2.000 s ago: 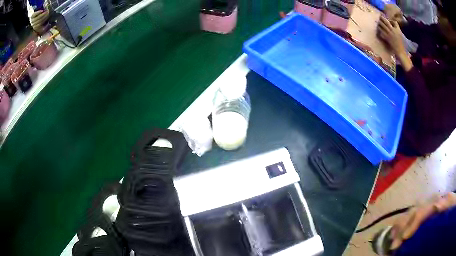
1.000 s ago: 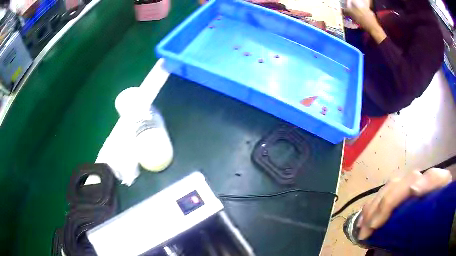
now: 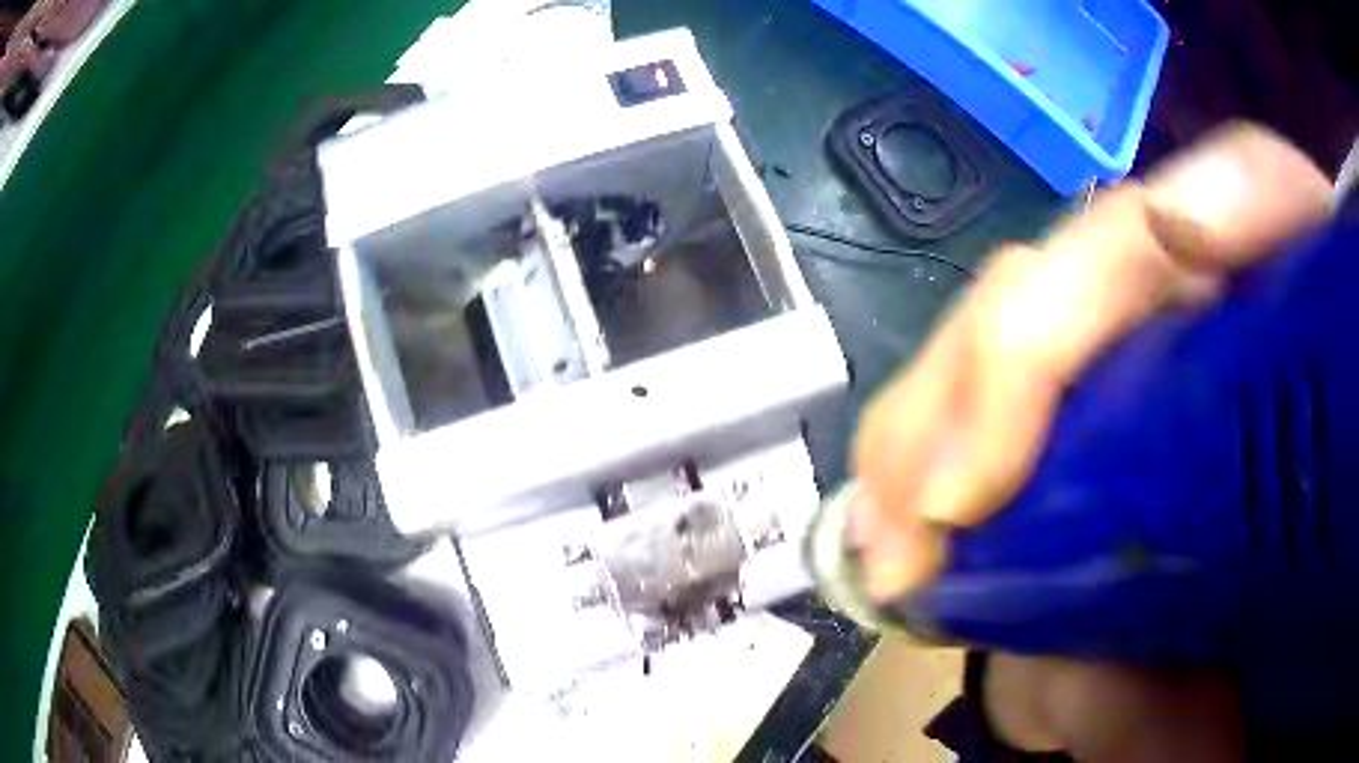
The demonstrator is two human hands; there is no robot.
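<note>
My right hand (image 3: 1028, 343) is large and blurred at the right, its fingers closed around the electric screwdriver (image 3: 1088, 544). The thick blue body runs off to the right. Its pale metallic nose (image 3: 839, 559) points left, close beside the screw feeder (image 3: 626, 395). The white feeder has an open, divided top and a small metal mechanism at its front. Screws at the outlet are too small to make out. Blurred skin shows below the blue body; I cannot tell which part of a hand it is. My left hand is not in view.
Black frame covers (image 3: 365, 671) lie in overlapping stacks left of the feeder. Another black cover (image 3: 912, 161) lies on the dark green surface behind the hand. The blue tray (image 3: 1028, 75) is at the top right. The green conveyor (image 3: 90, 328) curves along the left.
My view has swung down to the feeder, which now sits near the middle. My right hand and the screwdriver have come from the lower right corner to beside the feeder's front.
</note>
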